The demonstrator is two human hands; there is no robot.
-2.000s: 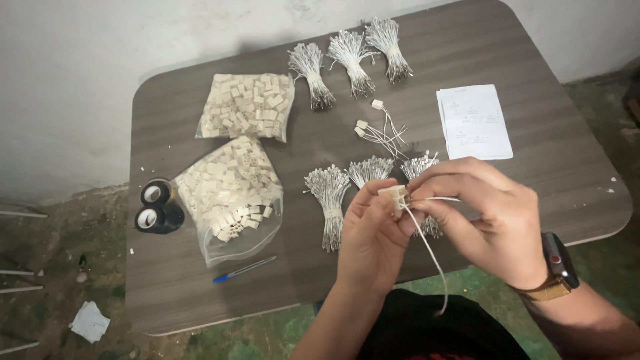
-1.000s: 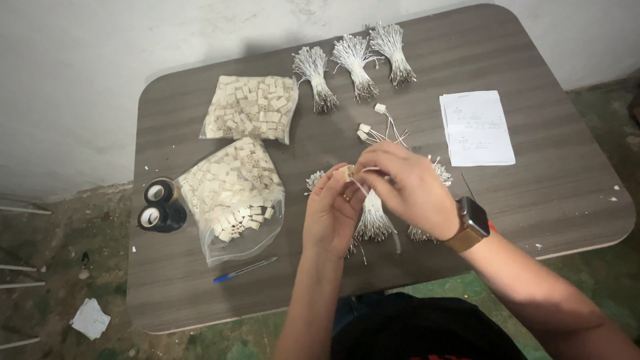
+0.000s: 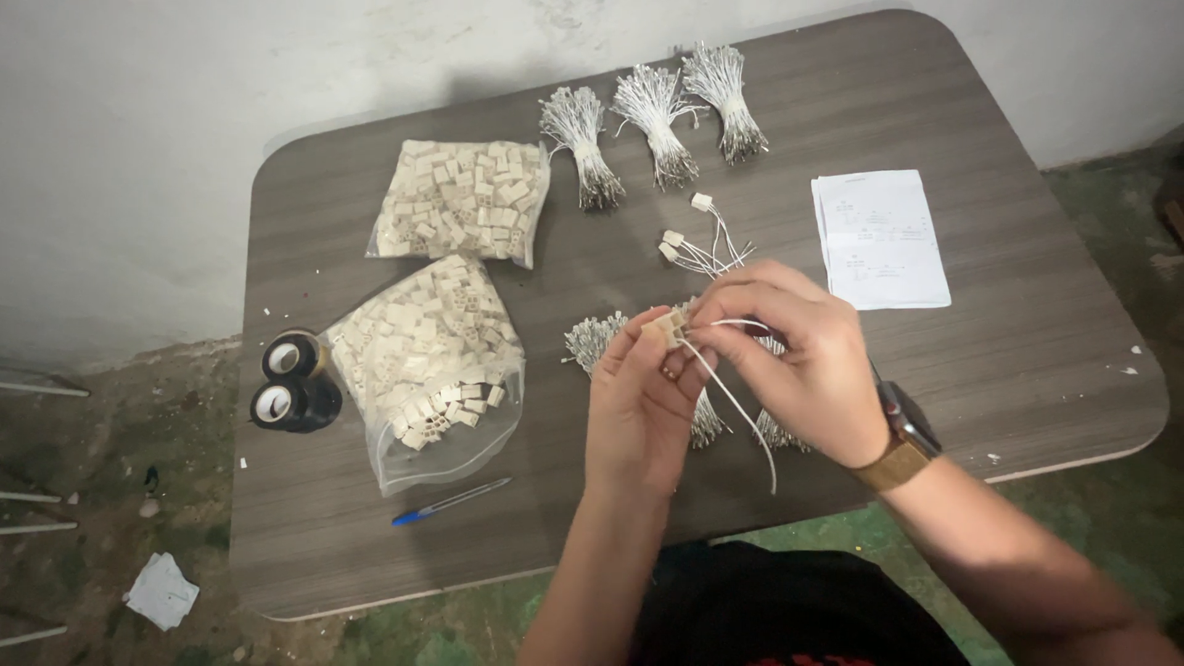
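Note:
Between its thumb and fingers, my left hand [image 3: 643, 398] holds a cream connector housing [image 3: 663, 330], its open end turned toward the right. One white wire [image 3: 737, 400] hangs from the housing. My right hand [image 3: 786, 351] pinches another white wire [image 3: 740, 323] close to the housing's openings; whether its end is inside cannot be told. Behind and below my hands lie bundles of white wires [image 3: 597, 342], partly covered. Just beyond them rest several wires with cream connectors [image 3: 673, 239] on their ends.
Three tied wire bundles [image 3: 655, 120] lie at the far edge. On the left are two bags of connector housings [image 3: 462, 199], black tape rolls [image 3: 294, 356] and a blue pen [image 3: 451, 501]. A paper sheet with writing [image 3: 881, 240] lies at the right of the table [image 3: 1027, 370].
Since one second ago both hands have moved to the right, away from the bags, and the housing and a hanging wire show more plainly.

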